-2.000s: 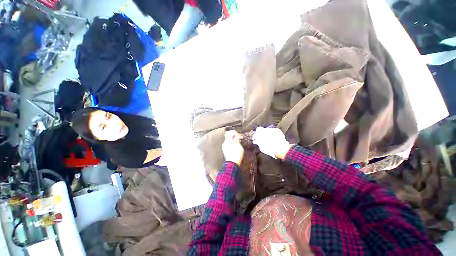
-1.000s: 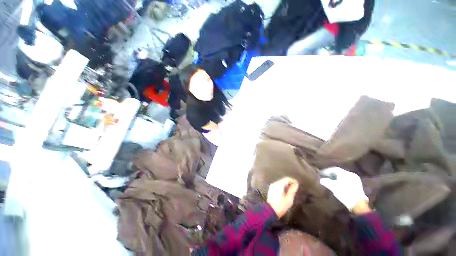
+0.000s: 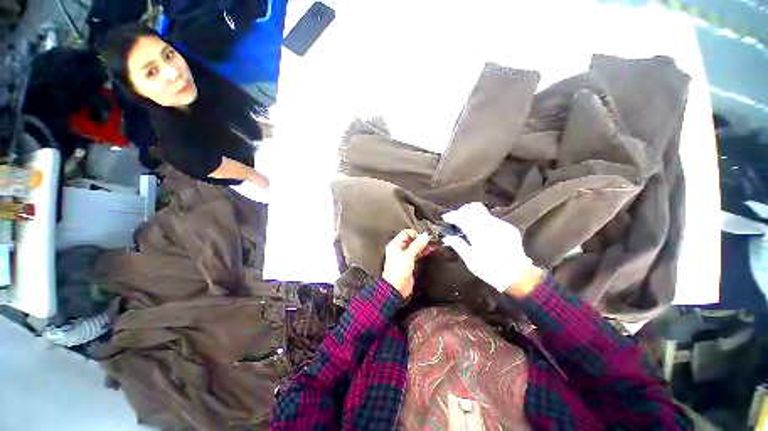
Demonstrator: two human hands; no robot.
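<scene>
Brown trousers [image 3: 370,210] lie over the white table, with one part gathered up between my hands near my body. My left hand [image 3: 406,263], bare, pinches a fold of the brown cloth between thumb and fingers. My right hand [image 3: 493,251], in a white glove, is just right of it, closed around a small dark tool [image 3: 453,229], probably thread snips, whose tip is at the cloth by my left fingertips. Most of the tool is hidden by the glove. Any thread ends are too fine to see.
More brown garments [image 3: 547,168] lie folded and crumpled on the white table [image 3: 303,227]. A smartphone [image 3: 309,29] lies at its far left edge. A person in black [image 3: 189,135] sits at the left side, a hand at the table edge. Brown heaps [image 3: 194,337] hang at the lower left.
The view has swung back from the left to the table. My hands have come close together at the cloth, and the dark tool is now visible between them.
</scene>
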